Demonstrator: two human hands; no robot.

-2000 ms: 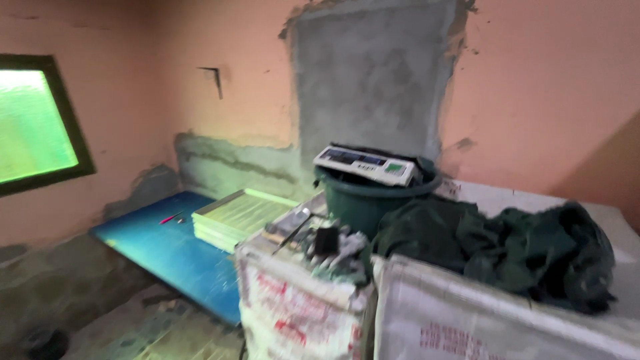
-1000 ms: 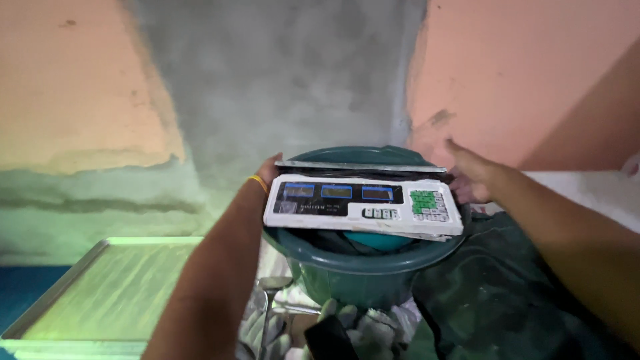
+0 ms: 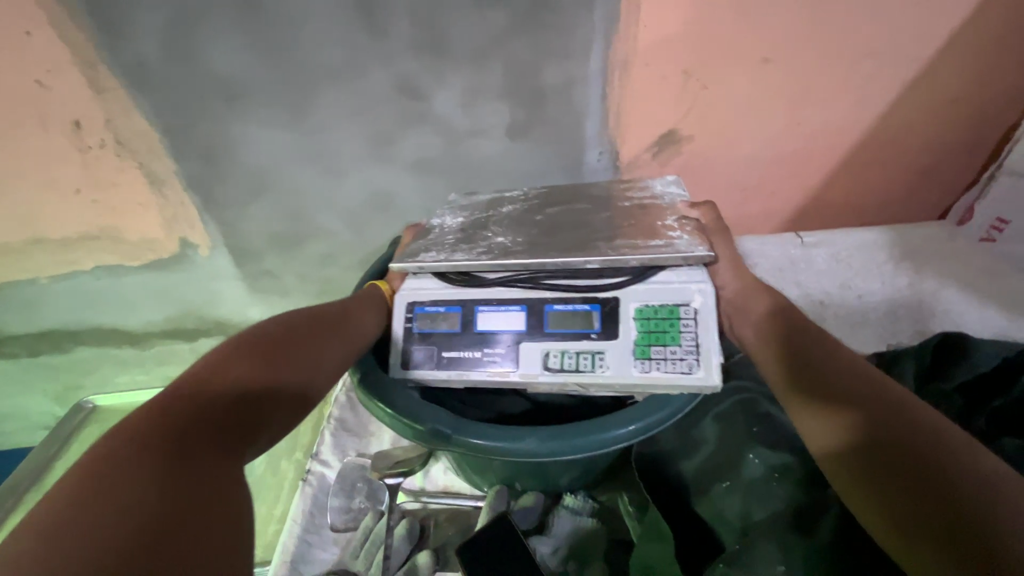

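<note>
A white electronic price scale (image 3: 512, 320) with a floury metal platform sits over a dark green plastic tub (image 3: 512, 438), tilted so its display and green-and-white keypad face me. My left hand (image 3: 400, 260) grips its left side, with a yellow band at the wrist; most of the fingers are hidden behind it. On the right side, my right hand (image 3: 712, 240) holds the platform's edge and the body. A black cable (image 3: 552, 280) lies coiled between platform and body. Dark cloth shows inside the tub under the scale.
In front of the tub lie a metal ladle (image 3: 392, 472), work gloves (image 3: 572, 532) and a black flat object (image 3: 500, 548). Dark green cloth (image 3: 768, 464) is heaped at right. A metal-rimmed tray (image 3: 72, 424) stands lower left. Behind is a partly plastered wall (image 3: 384, 104).
Both hands, out of view two seconds ago, are now on the scale. Since one second ago the scale has tipped, so its metal platform shows. The view has moved in close to the tub.
</note>
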